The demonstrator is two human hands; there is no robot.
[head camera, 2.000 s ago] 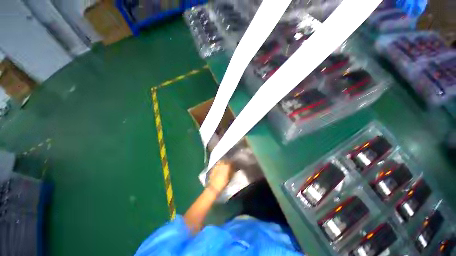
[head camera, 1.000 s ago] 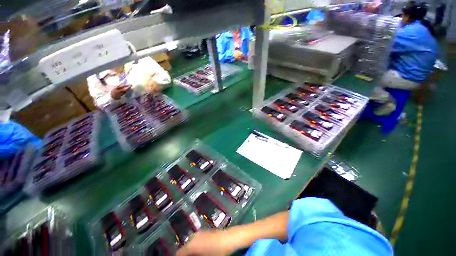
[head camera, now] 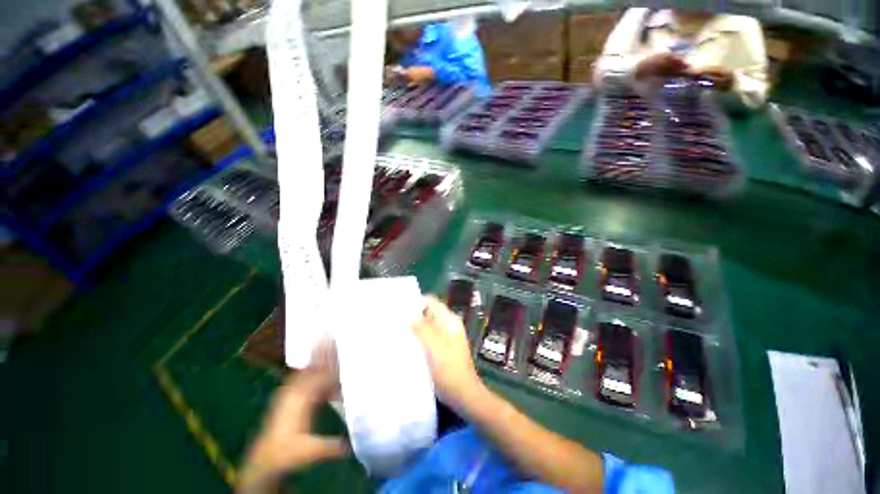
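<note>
A long white label strip (head camera: 301, 193) hangs in two bands from the top edge down to my hands. Faint rows of print show on its left band. A wide white pad of it (head camera: 384, 371) lies between my hands. My right hand (head camera: 449, 352) grips the pad's right edge at its fingertips. My left hand (head camera: 294, 420) is blurred, with the thumb apart from the fingers; its fingertips overlap the strip's lower end, and whether they hold it is unclear. Open-backed phones (head camera: 557, 333) sit in two rows in a clear blister tray (head camera: 728, 367) to the right.
Stacked phone trays (head camera: 425, 227) stand behind the strip. More filled trays (head camera: 516, 116) line the bench's far side, with two people's hands there. A white record sheet (head camera: 811, 420) with a pen lies at right. Blue shelving (head camera: 87, 145) stands at left; yellow tape marks the floor.
The view has swung left from the far bench end. The label strip, out of view one second ago, is now in front. My right hand has left the phone tray's edge and is on the pad.
</note>
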